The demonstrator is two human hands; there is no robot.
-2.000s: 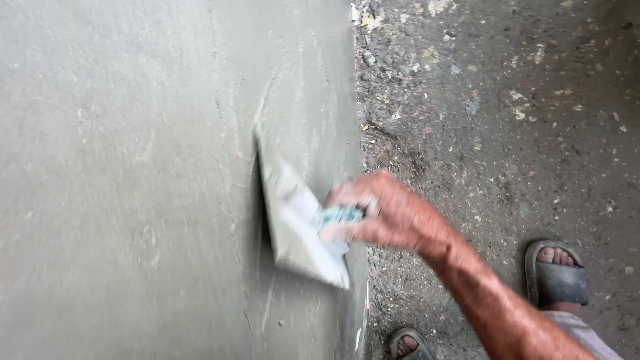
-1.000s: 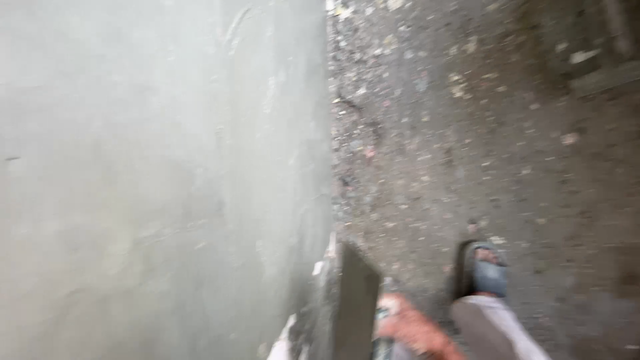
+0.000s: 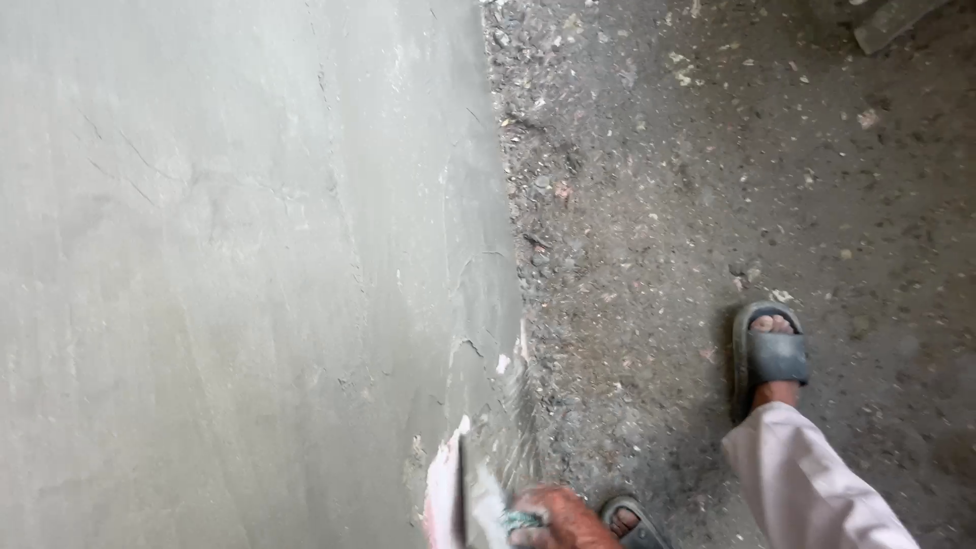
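At the bottom of the head view, my right hand (image 3: 560,518) is closed around the greenish handle of a plastering trowel (image 3: 484,507). The trowel's pale, smeared blade is blurred and partly cut off by the lower edge of the frame. It is by the lower edge of a surface of wet grey plaster (image 3: 229,267), beside a patch of bare pinkish-white wall (image 3: 442,492). Rough ridges of plaster (image 3: 518,419) show just above the hand. My left hand is out of view.
A rough, speckled concrete floor (image 3: 671,206) with crumbs of debris along the plaster's edge lies on the right. My feet in grey slide sandals (image 3: 778,357) stand on it, one leg in pale trousers (image 3: 801,465). A flat grey piece (image 3: 892,27) is at the top right.
The right hand and trowel, over the plaster mid-frame two seconds ago, are now at the bottom beside the bare patch. The view has shifted along the wall.
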